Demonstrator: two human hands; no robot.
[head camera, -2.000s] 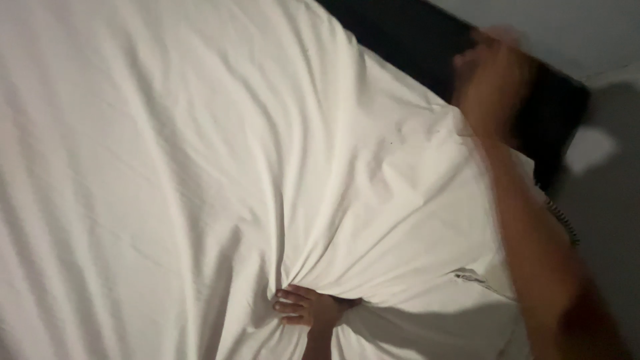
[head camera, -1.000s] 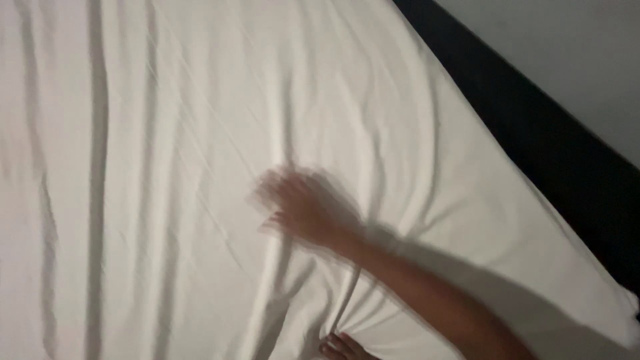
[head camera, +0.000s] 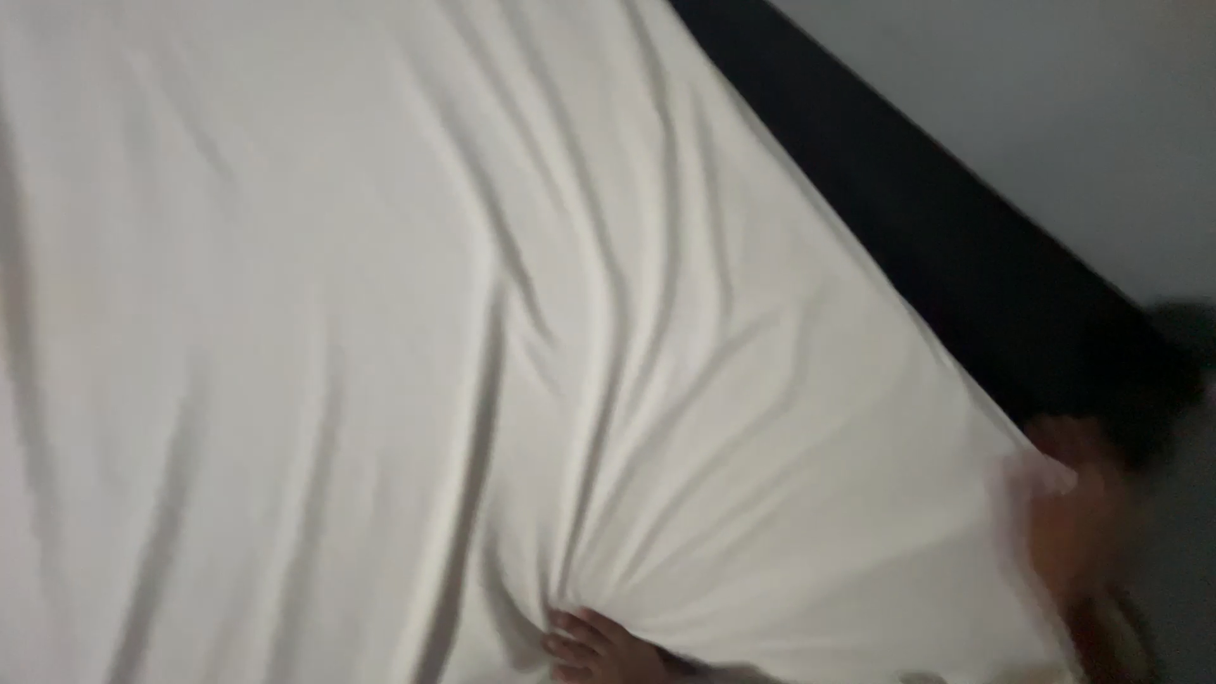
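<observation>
A white sheet (head camera: 380, 285) with long folds covers most of the head view. At the bottom edge my left hand (head camera: 603, 651) presses on the cloth, its fingers bunched where the creases meet. My right hand (head camera: 1078, 513), blurred by motion, is at the sheet's corner on the right side. Its fingers lie at the edge of the cloth; whether they grip it cannot be made out.
A dark headboard or bed-frame panel (head camera: 912, 180) runs diagonally along the sheet's upper right edge. Behind it stands a grey wall (head camera: 1026, 104). The lower right corner is in deep shadow.
My right hand has moved from over the middle of the sheet to its right corner. My left hand remains low on the cloth.
</observation>
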